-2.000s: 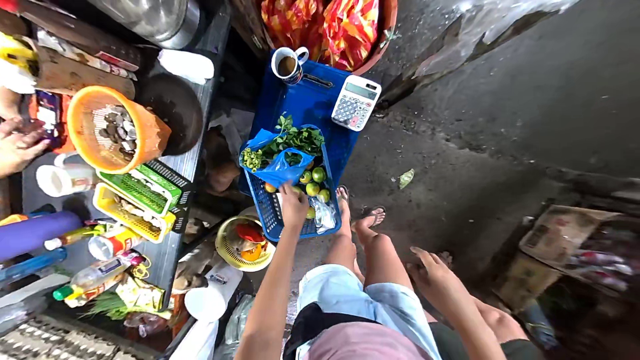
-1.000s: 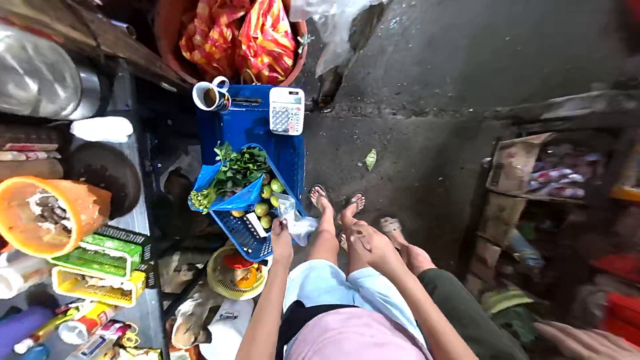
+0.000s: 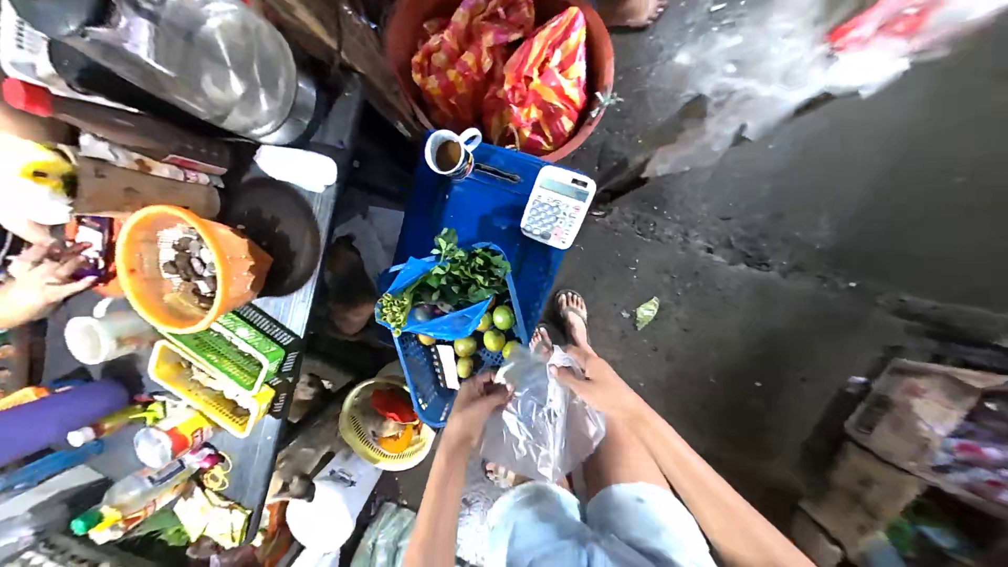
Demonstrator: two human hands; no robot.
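Note:
A clear plastic bag [image 3: 543, 425] hangs between my two hands over my lap. My left hand [image 3: 480, 402] grips its edge on one side, near the corner of a blue plastic basket [image 3: 421, 386]. On the opposite side my right hand [image 3: 587, 378] pinches the same bag. Inside the basket lie several green citrus fruits [image 3: 494, 340] and a blue plastic bag [image 3: 449, 324] with leafy greens [image 3: 465, 276]. The basket rests on a blue surface [image 3: 449, 213], along with a white calculator [image 3: 558, 206] and a mug of brown drink [image 3: 450, 154].
At the left, a table [image 3: 268, 441] carries an orange bucket [image 3: 236, 272], small yellow and green baskets and bottles; another person's hand [image 3: 43, 279] is there. A red tub [image 3: 602, 79] stands ahead, a yellow basket [image 3: 354, 425] beside my left forearm, and cardboard boxes [image 3: 854, 480] at right.
My left hand was in the blue basket two seconds ago and came out with the clear bag. My right hand has moved in from the right and now holds the bag too.

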